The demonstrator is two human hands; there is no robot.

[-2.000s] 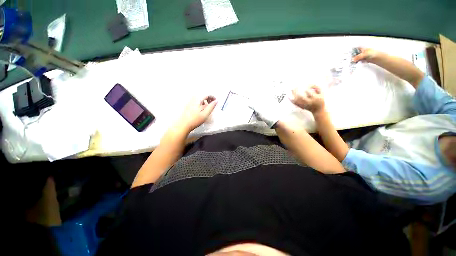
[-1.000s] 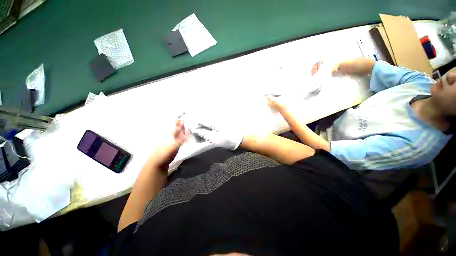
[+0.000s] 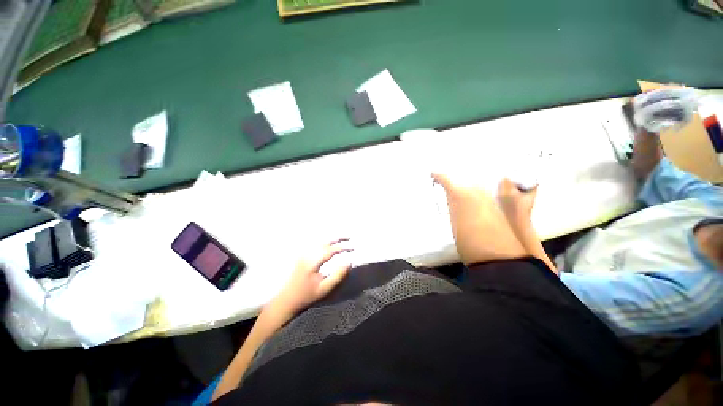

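Note:
My left hand (image 3: 321,273) is bare and rests at the bench's front edge. Its thumb and fingers are apart, and nothing distinct shows in it. My right forearm reaches forward over the white bench. My right hand (image 3: 425,151) is in a white glove that nearly vanishes against the bench; a pale tip overlaps the belt edge, and I cannot tell whether it holds anything. On the green belt beyond, a dark flat module (image 3: 361,109) touches a white bubble bag (image 3: 386,97). A second dark module (image 3: 258,131) lies against another bag (image 3: 277,107).
A phone (image 3: 208,255) lies on the bench left of my hands. Black parts (image 3: 59,247) are stacked far left, below a blue tool cup (image 3: 38,151). At right, a neighbour's hand (image 3: 519,194) is near mine; clear plastic (image 3: 664,109) and cardboard (image 3: 690,147) are beyond.
My hands were close together at the bench edge; now my right hand has moved forward and right towards the belt. My left hand stays near the edge. The view has turned.

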